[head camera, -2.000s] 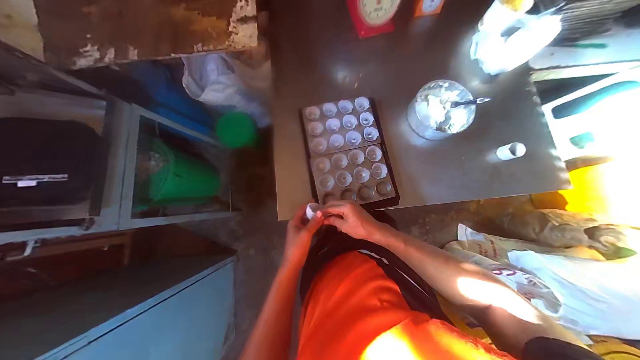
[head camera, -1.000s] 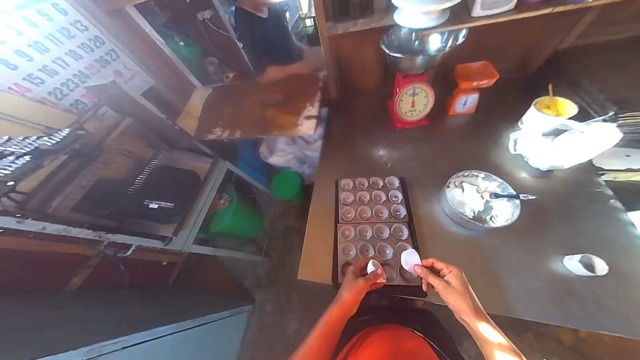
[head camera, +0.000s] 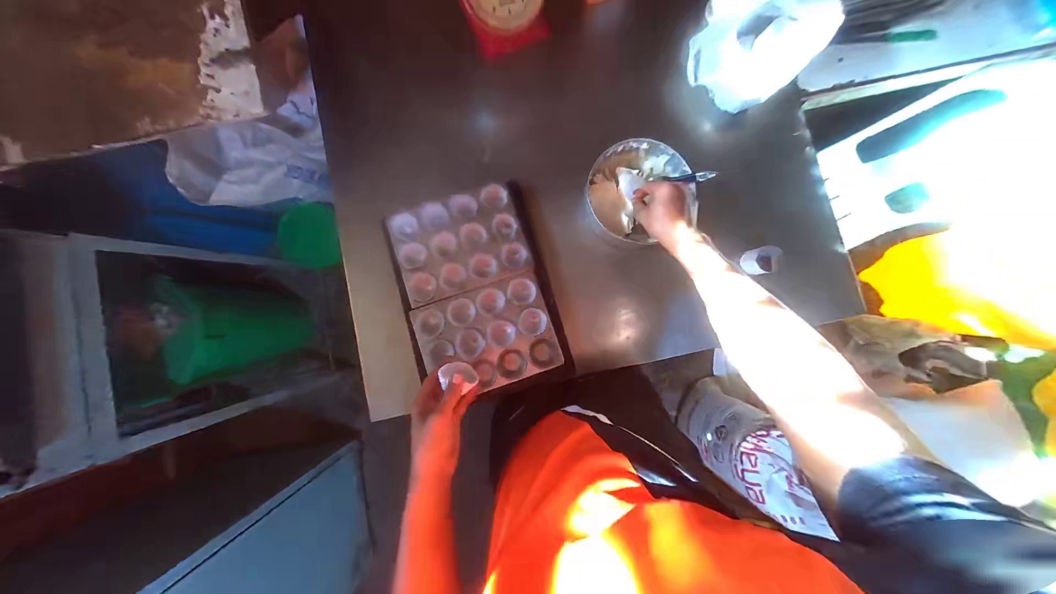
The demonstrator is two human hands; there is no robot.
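Observation:
A dark muffin tray (head camera: 422,311) lies near the table's front edge, most of its cups lined with pale paper cases. Over its front left corner, my left hand (head camera: 443,400) holds a white paper baking case (head camera: 458,376). My right hand (head camera: 662,210) reaches into a round bowl (head camera: 610,206) of white stuff, by the handle of a utensil (head camera: 697,176); what its blurred fingers grip I cannot tell. A few tray cups at the front right look dark and unlined. A stack of paper cases (head camera: 760,261) lies on its side right of the bowl.
A red dial scale (head camera: 505,29) stands at the table's far edge. A white plastic bag (head camera: 755,49) sits at the far right. Left of the table are a green bin (head camera: 239,330) and a green round lid (head camera: 308,235). Sacks (head camera: 759,462) lie on the right near side.
My right hand has moved from the tray's front edge, where it held a pale paper case, to the bowl. My left hand stays by the tray with a case. The view has tilted down and turned.

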